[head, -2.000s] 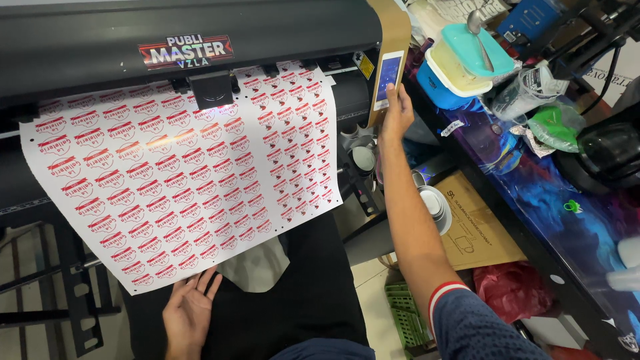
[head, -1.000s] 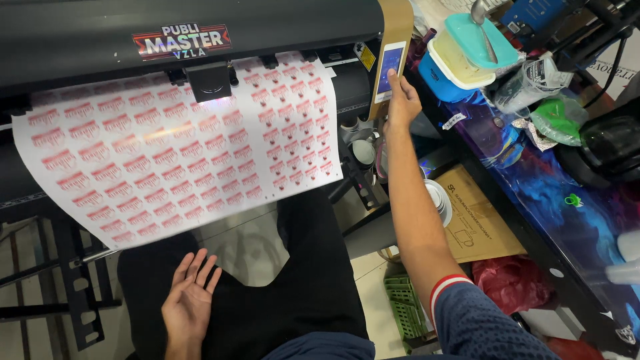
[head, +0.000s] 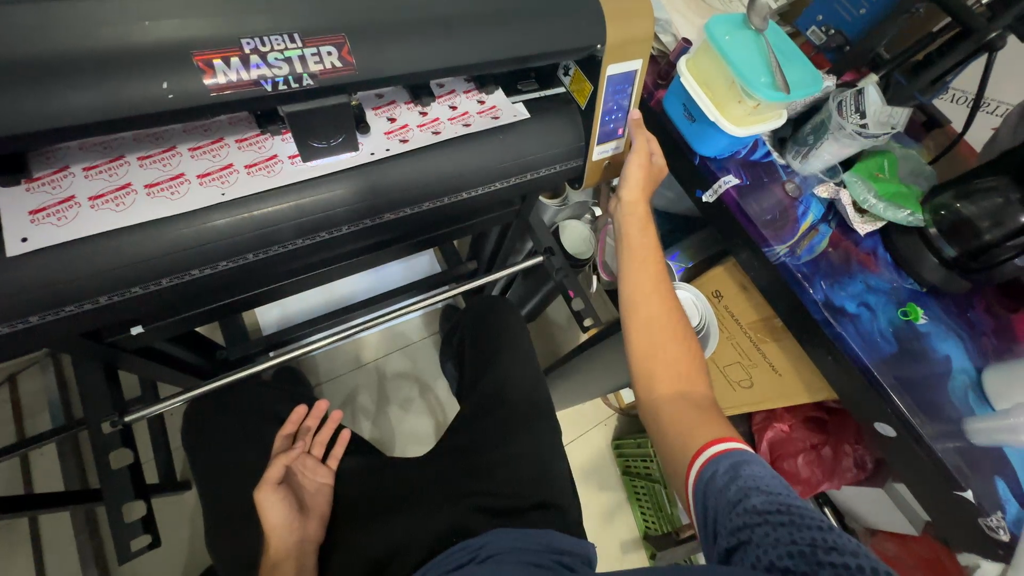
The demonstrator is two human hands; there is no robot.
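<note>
A white sticker sheet [head: 164, 186] with rows of red printed designs lies in a black roll cutting plotter [head: 448, 44], its front edge resting on the machine's lower bed. The carriage [head: 322, 130] stands over the sheet. My right hand [head: 642, 160] is at the gold end panel, fingertips at the edge of the lit touch screen [head: 615, 108]; part of the hand faces away, and it holds nothing visible. My left hand [head: 302, 480] rests palm up above my left thigh, empty, fingers apart, below the metal bar [head: 344, 340] of the stand.
To the right, a table with a glossy blue and purple top [head: 840, 280] bears a blue and teal food container [head: 720, 104], a spoon, plastic bags and a black appliance. Below are a cardboard box [head: 752, 344], a red plastic bag [head: 812, 448] and a green crate [head: 648, 488].
The sticker sheet has drawn back into the plotter, so fewer rows hang out in front and the metal bar shows. My left hand has turned palm up. My right hand stays at the screen.
</note>
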